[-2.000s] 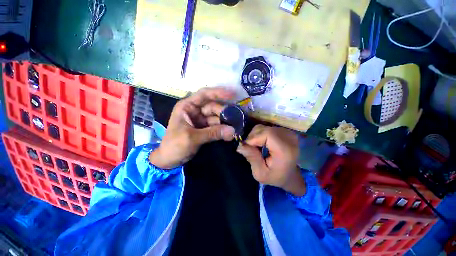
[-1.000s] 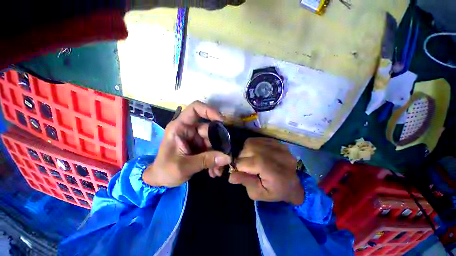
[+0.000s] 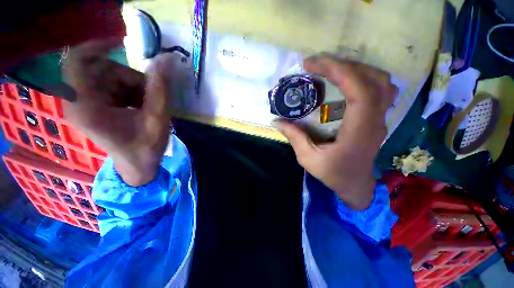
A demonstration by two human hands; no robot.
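Observation:
The dark round watch case (image 3: 293, 97) lies face up on the white paper, with round parts showing inside. My right hand (image 3: 344, 121) spans it, thumb at its lower edge and index finger at its upper edge. A small dark and orange piece (image 3: 332, 112) lies just right of the case, under the arch of this hand. My left hand (image 3: 121, 107) is blurred and raised at the left, fingers apart, with nothing seen in it. A dark-rimmed disc (image 3: 147, 34) with a short black tail lies beyond its fingertips.
Thin purple-blue tweezers (image 3: 199, 42) lie upright in view, left of the case. A red-orange tray (image 3: 73, 132) of watches stands at the left, red trays (image 3: 451, 225) at the right. A tape roll (image 3: 473, 126) and pale lump (image 3: 413, 161) are at the right. Something dark red blurs the top left.
My hands have parted. The disc they held is out of them, and one lies at the far left. My right hand has moved to the watch case, which is turned, its orange piece now to the right.

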